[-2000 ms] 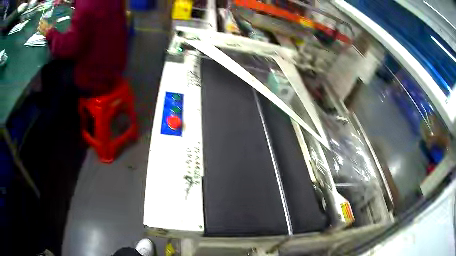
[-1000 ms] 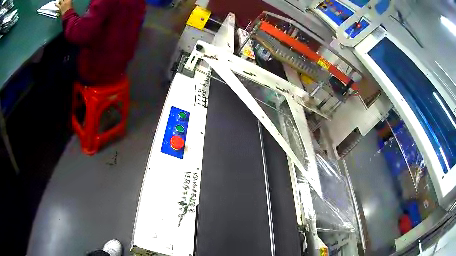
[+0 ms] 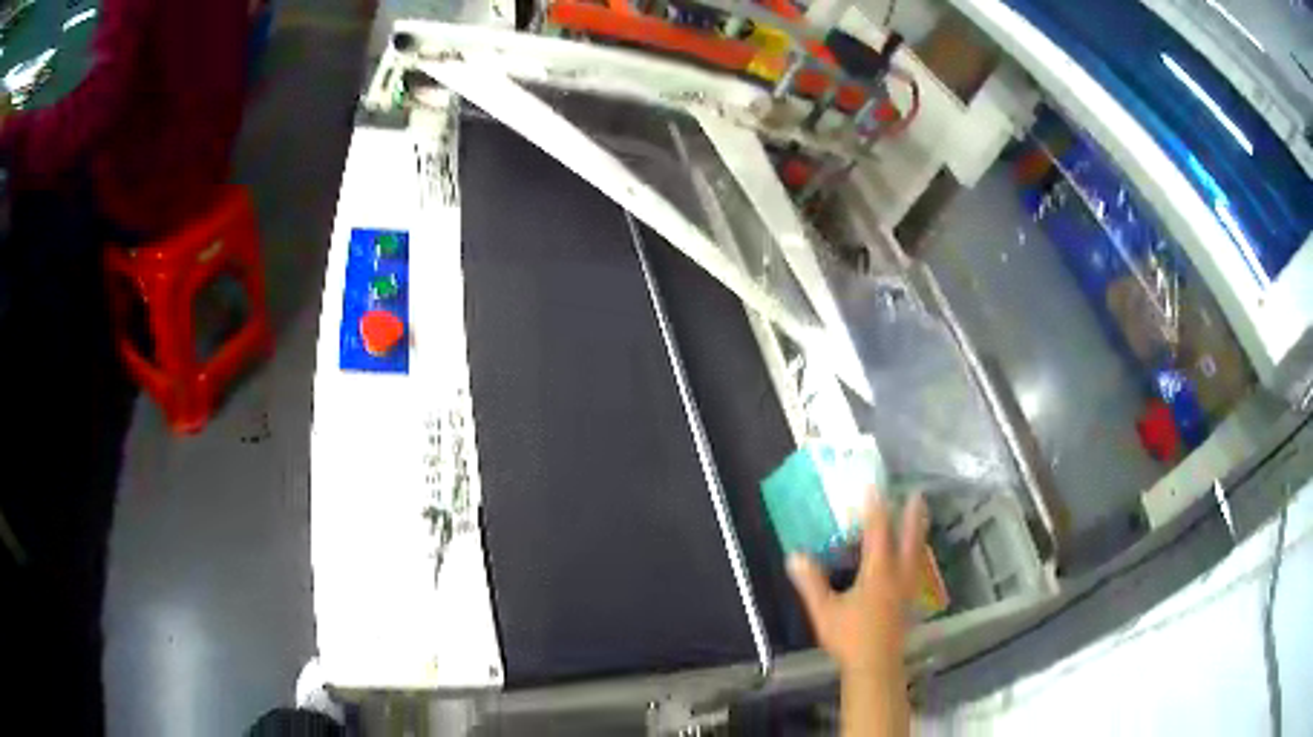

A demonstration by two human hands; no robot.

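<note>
A small teal-green and white carton is over the right part of the black conveyor belt, near its front end. My right hand reaches in from the bottom edge, close behind the carton. Its thumb and fingers are spread, and the fingertips overlap the carton's near right side. The hand is blurred, and whether it touches the carton cannot be told. My left hand is not in view. The thin metal guide rail runs lengthwise over the belt, left of the carton.
The white side frame carries a blue control panel. A cream-white bar slants over the belt. Clear film lies right of the belt. A red stool and a person in dark red are at the left.
My right hand and a teal-green carton have come into view at the belt's front right. The camera view has shifted, so the machine appears further left.
</note>
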